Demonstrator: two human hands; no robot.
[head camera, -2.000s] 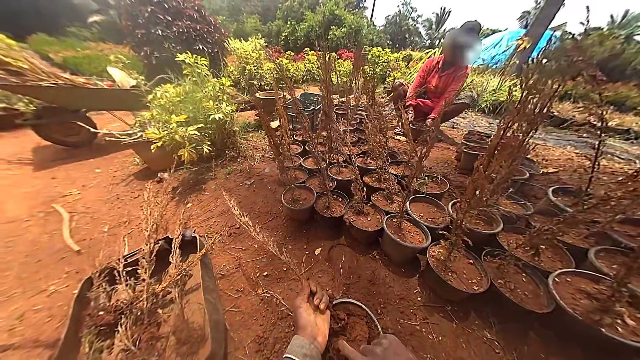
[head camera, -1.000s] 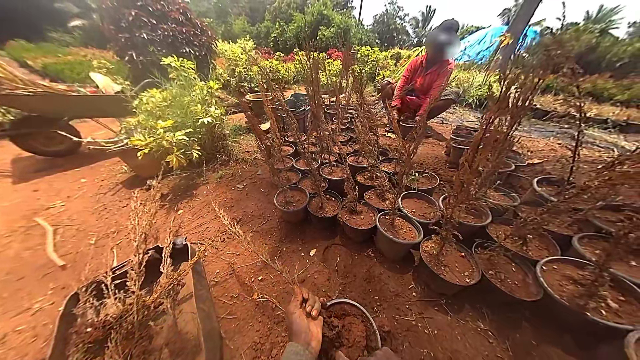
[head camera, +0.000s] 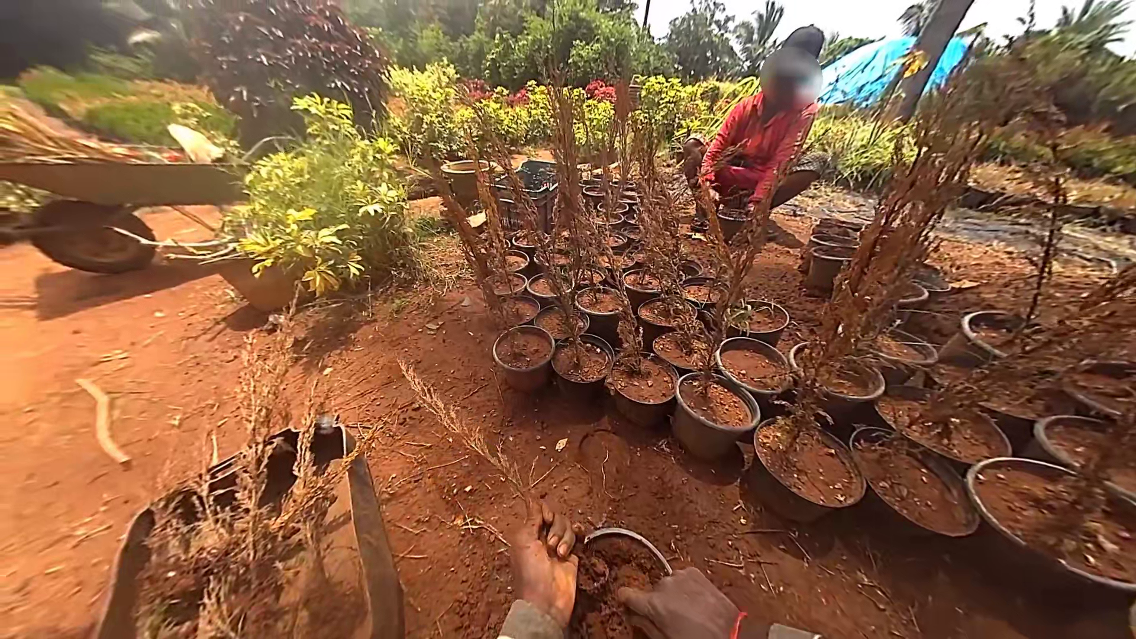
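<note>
My left hand (head camera: 543, 564) is closed around the base of a dry brown seedling (head camera: 461, 424), whose stem leans up and to the left. It is at the left rim of a plastic pot (head camera: 632, 535) filled with reddish-brown soil (head camera: 612, 568). My right hand (head camera: 679, 605), with a red band at the wrist, reaches into the pot from the right, its fingers on the soil. Whether soil is held in those fingers is hidden. A dark tray (head camera: 377, 541) with dry seedlings (head camera: 253, 497) stands at the lower left.
Rows of black pots (head camera: 706, 439) with soil and dried plants stand ahead and to the right. A person in red (head camera: 763, 146) crouches behind them. A wheelbarrow (head camera: 115, 182) and a leafy potted plant (head camera: 319, 204) are at the left. A stick (head camera: 102, 422) lies on the ground.
My right hand, mostly below the view's edge a second ago, now shows more fully over the pot's soil. My left hand stays closed on the seedling by the pot.
</note>
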